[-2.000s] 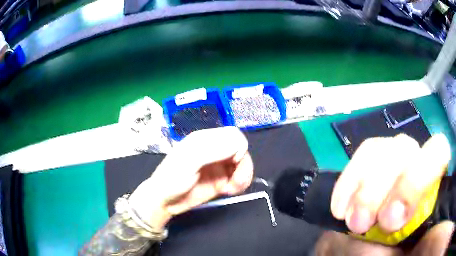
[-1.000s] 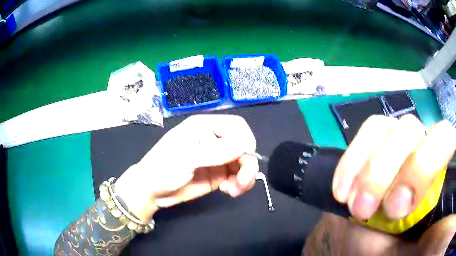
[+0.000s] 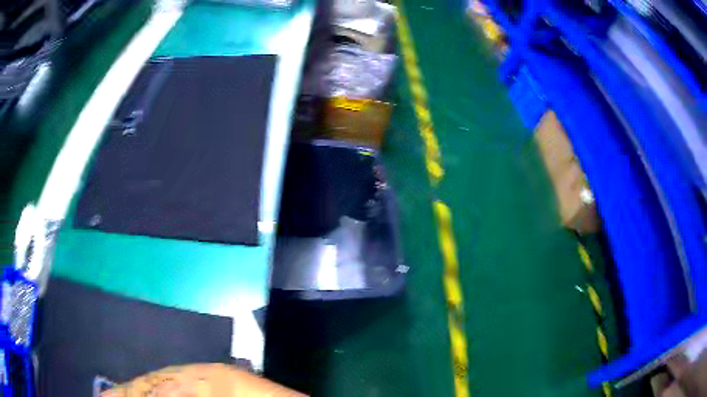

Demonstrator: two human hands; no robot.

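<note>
A hand, apparently my left hand (image 3: 205, 382), is cut off by the bottom edge over the near black mat (image 3: 132, 326); its fingers are hidden. A small piece of a silver bracket (image 3: 101, 384) shows beside it. At the bottom right corner, a blurred, dark part of a hand (image 3: 686, 378) shows by a pale edge; I cannot tell whether it is my right hand or what it holds. The electric screwdriver is not in view.
A second black mat (image 3: 186, 147) with blurred small parts lies farther along the teal bench (image 3: 170, 267). Blue bins (image 3: 18, 302) are at the left edge. Right of the bench are a dark seat-like object (image 3: 329, 190), a yellow floor line (image 3: 448, 260) and a blue rack (image 3: 620, 209).
The view has swung to the right. The screwdriver and the hand on it have left their place, the bins are now at the left edge, and the left hand is mostly out of frame.
</note>
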